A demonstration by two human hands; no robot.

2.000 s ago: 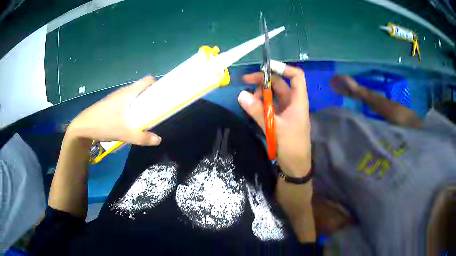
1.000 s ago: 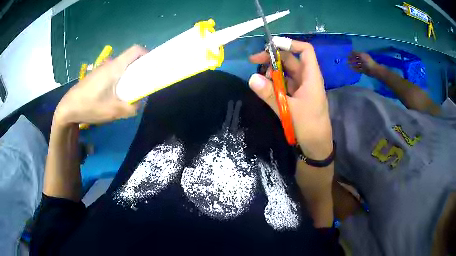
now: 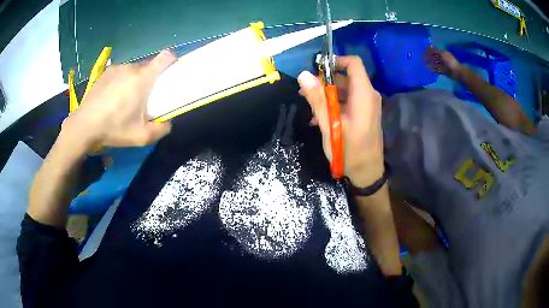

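Observation:
My left hand [image 3: 123, 108] grips the caulking gun [image 3: 223, 88] around its rear part, over the wearer's lap. The gun's yellow handle and trigger stick out behind the hand. A white cartridge [image 3: 207, 75] lies in the yellow frame. Its long white nozzle [image 3: 301, 37] points right and slightly up. My right hand [image 3: 355, 117] holds the scissors [image 3: 334, 129] upright by the orange-red loop. The blades cross the nozzle near its tip. Whether they touch it, I cannot tell. Part of the scissors is hidden by the fingers.
The green bench top [image 3: 150, 24] runs along the back. A second caulking gun [image 3: 510, 9] lies on it at the far right. At right sits a person in a grey shirt [image 3: 445, 138], one hand [image 3: 442, 60] near a blue basket [image 3: 490, 69]. Pale blue cloth shows at the left edge.
The caulking gun has turned so its handle and trigger show behind my left hand, and the nozzle lies flatter. The scissors stand more upright. The bench and second gun sit higher in view.

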